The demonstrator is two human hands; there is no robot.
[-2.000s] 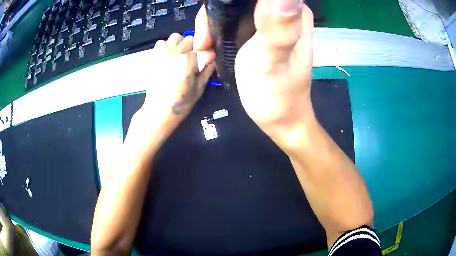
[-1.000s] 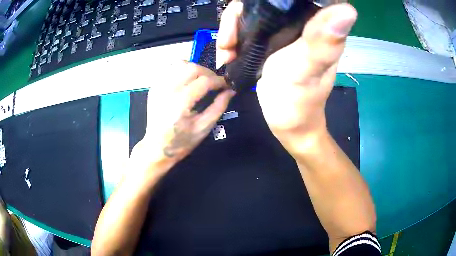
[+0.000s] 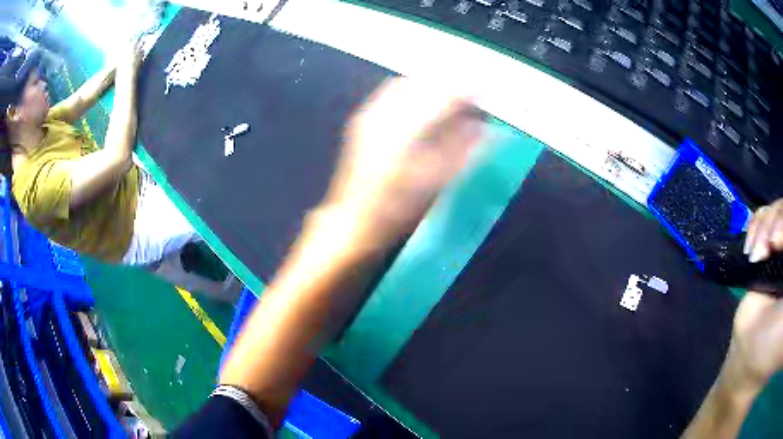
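Observation:
A silvery hinge (image 3: 632,294) lies on the black mat (image 3: 515,317) in front of me. My left hand (image 3: 412,159) is over the green gap between the two mats, strongly blurred; I cannot tell if it holds anything. My right hand (image 3: 759,321) is at the right edge, partly cut off, closed around the black electric screwdriver (image 3: 743,264). The screwdriver's nose is by the lower edge of the blue screw bin (image 3: 664,190), which is full of dark bits. One hinge (image 3: 230,139) lies alone on the left mat, with a white-silver hinge pile (image 3: 192,57) beyond it.
A whitish strip (image 3: 532,96) runs behind the mats, with a small metal piece (image 3: 625,162) on it beside the bin. Rows of hinges cover the dark layout mat (image 3: 592,81) beyond. A person in a yellow top (image 3: 81,184) works at left. Blue crates (image 3: 318,417) are below the table edge.
The view has swung left, showing the neighbouring person and the pile. My left hand has left the screwdriver's nose and moved left. My right hand still holds the screwdriver.

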